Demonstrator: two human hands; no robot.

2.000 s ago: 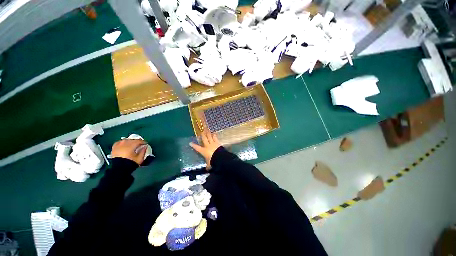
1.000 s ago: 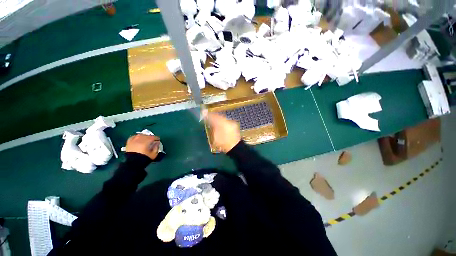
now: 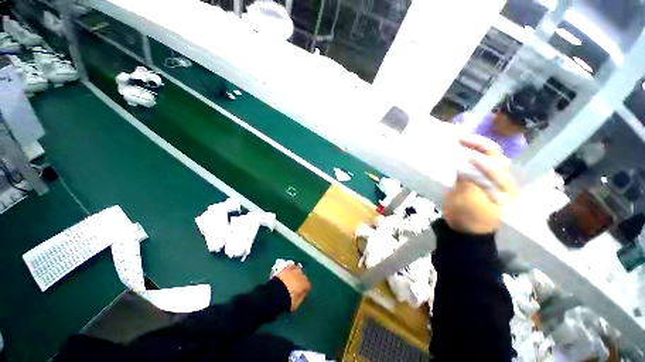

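Note:
My left hand (image 3: pixel 295 284) is low over the green bench (image 3: pixel 163 205), its fingers on a small white unit (image 3: pixel 281 266) that it mostly covers. My right hand (image 3: pixel 482 187) is raised high at the white shelf (image 3: pixel 332 88), blurred, with its fingers curled. Something pale shows between its fingers, but whether it is held is unclear. The shallow brown box (image 3: pixel 351 339) with close rows of small dark grey parts (image 3: pixel 385 345) is at the bottom edge, partly cut off. A small group of white units (image 3: pixel 232 228) lies beyond my left hand.
A label sheet (image 3: pixel 74 247) and curled strip (image 3: pixel 129 265) lie at the left. The dark green conveyor belt (image 3: pixel 212 152) runs diagonally, carrying white units (image 3: pixel 139 92). A grey post (image 3: pixel 403 260) stands before the heap of white units (image 3: pixel 414 279) on cardboard (image 3: pixel 339 225). A person (image 3: pixel 506 124) is beyond the shelf.
The view has swung up and left. My right hand has risen from the parts box to the shelf. My left hand is still at the white unit.

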